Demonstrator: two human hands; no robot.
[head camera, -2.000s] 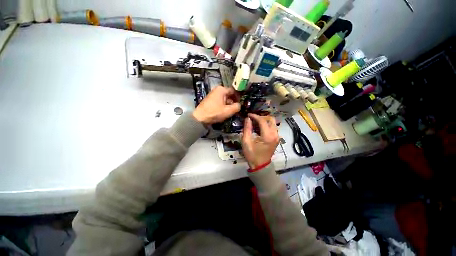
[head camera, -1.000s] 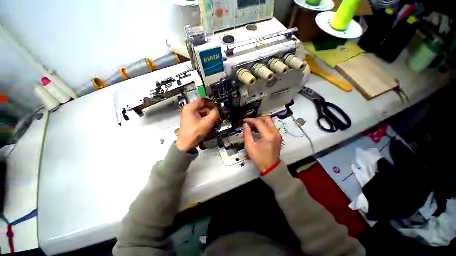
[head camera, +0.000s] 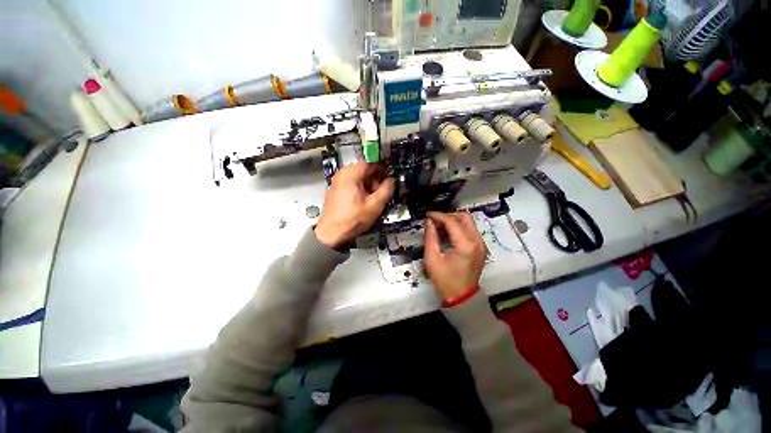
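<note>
The overlock machine (head camera: 499,161) stands in the table, its dark metal looper area (head camera: 410,190) open below the blue brand plate. My left hand (head camera: 353,203) is at the left of the needle area, under the green-marked part (head camera: 371,150), fingertips together. My right hand (head camera: 455,254) is at the front of the dark area, thumb and fingertips nearly touching. No thread or tool can be made out in either hand. The pale cloth plate (head camera: 397,269) lies low between the hands. Four cream tension knobs (head camera: 482,133) are on the machine's front.
Black-handled shears (head camera: 575,221) lie right of the machine, with a yellow-orange tool (head camera: 583,162) and tan board (head camera: 638,167) behind. A long metal attachment (head camera: 292,142) extends left over the table (head camera: 169,254). Neon thread cones (head camera: 630,55) stand at back right. Cloth scraps lie below right.
The camera view has turned and moved closer since the first frame, and shifted slightly since the second. Both hands stay at the needle and looper area, with small finger movements.
</note>
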